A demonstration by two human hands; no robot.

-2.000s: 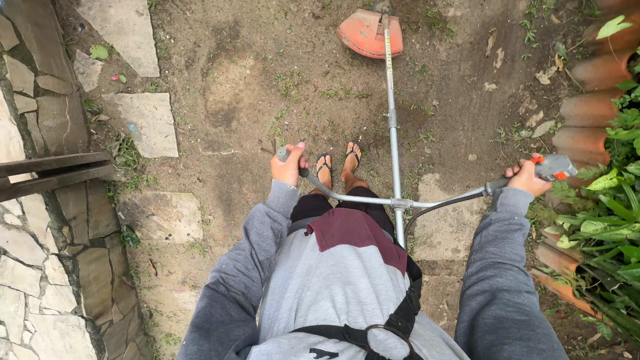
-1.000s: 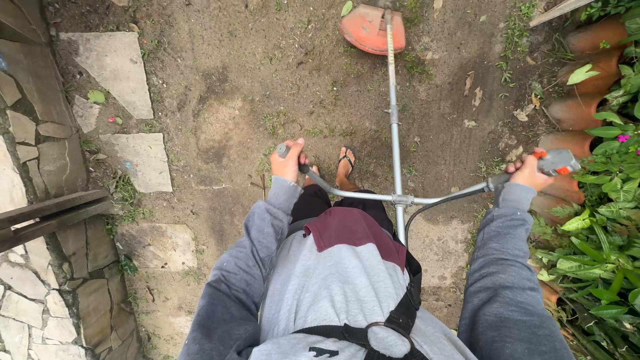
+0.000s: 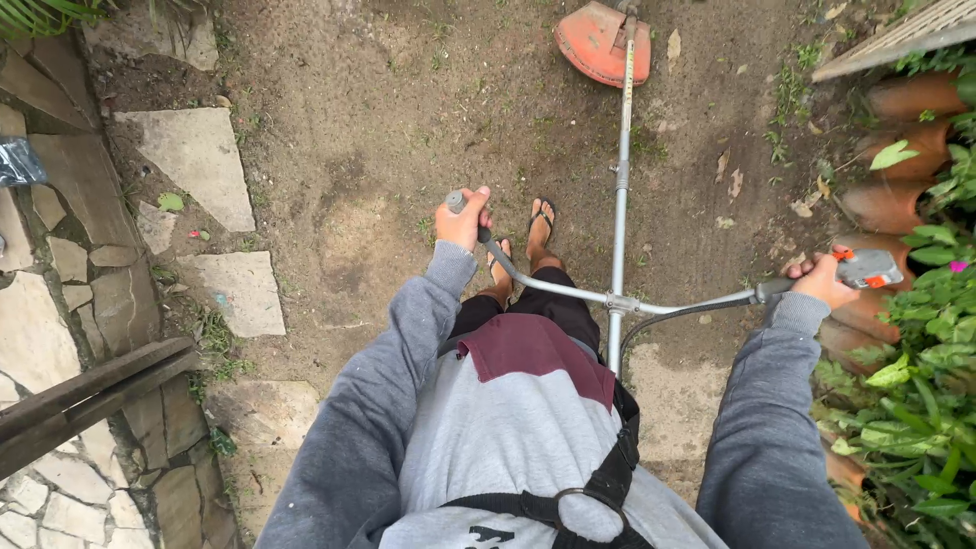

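A brush cutter hangs in front of me, its metal shaft (image 3: 621, 160) running up to an orange blade guard (image 3: 602, 44) over the dirt. My left hand (image 3: 462, 221) is closed around the left grip of the handlebar (image 3: 560, 288). At the other end, my right hand (image 3: 825, 282) holds the right grip, just beside the grey and orange control housing (image 3: 869, 269). A black cable (image 3: 675, 314) runs from that grip to the shaft. A black harness strap (image 3: 614, 476) with a metal ring crosses my shirt. The cutting head under the guard is hidden.
Flat stone slabs (image 3: 206, 164) lie in the dirt at left, beside a stone-faced border (image 3: 84, 183) and a dark wooden beam (image 3: 91, 400). Clay roof tiles (image 3: 884, 206) edge leafy plants (image 3: 938, 381) at right. A pale slatted panel (image 3: 900, 38) juts in at top right.
The ground and slabs have shifted down in view, and the pale panel at top right shows more. My feet have changed position. Both hands have kept their hold on the handlebar.
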